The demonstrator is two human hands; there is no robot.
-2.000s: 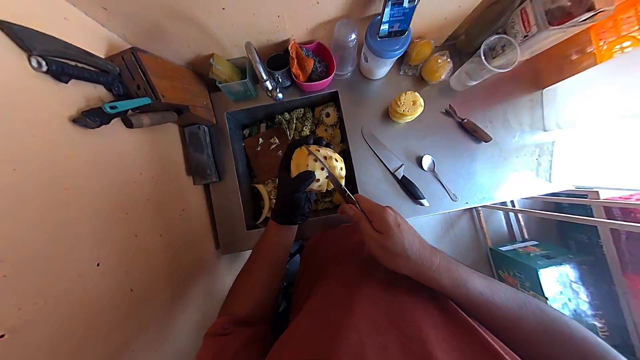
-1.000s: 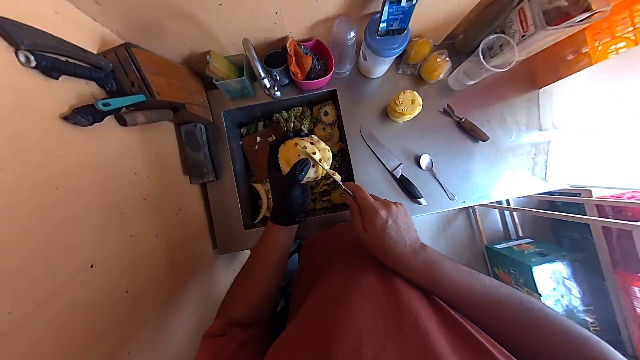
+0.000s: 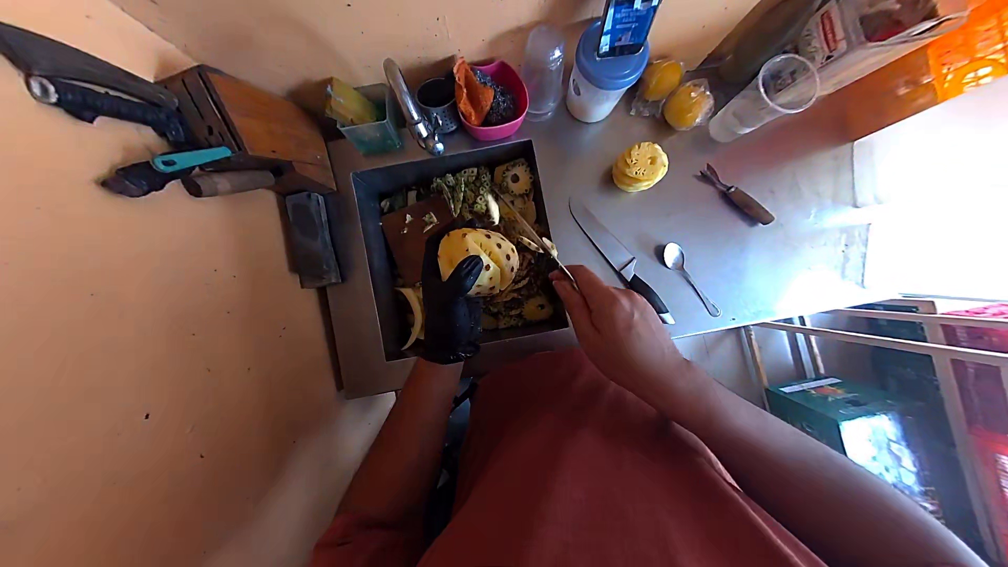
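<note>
My left hand (image 3: pixel 453 307), in a black glove, holds a peeled pineapple (image 3: pixel 482 260) over the sink (image 3: pixel 370 236). The yellow flesh has brown eyes and a groove cut across it. My right hand (image 3: pixel 618 331), bare, grips a knife (image 3: pixel 531 228) whose blade slants up and left beside the fruit, with its handle mostly hidden in the fist. Green and yellow pineapple peelings (image 3: pixel 472 189) and a brown board (image 3: pixel 413 244) lie in the sink under the fruit. A stack of pineapple slices (image 3: pixel 639 166) sits on the steel counter to the right.
On the counter lie a black-handled knife (image 3: pixel 618 260), a spoon (image 3: pixel 689 276) and a wooden-handled tool (image 3: pixel 736 194). A faucet (image 3: pixel 409 102), pink bowl (image 3: pixel 516 118), blue-lidded container (image 3: pixel 602 79) and plastic cup (image 3: pixel 764 98) stand behind. A wooden knife block (image 3: pixel 272 118) is at left.
The knife blade, which lay against the pineapple in the earlier frames, is now apart from it on the right. The groove in the fruit shows more openly.
</note>
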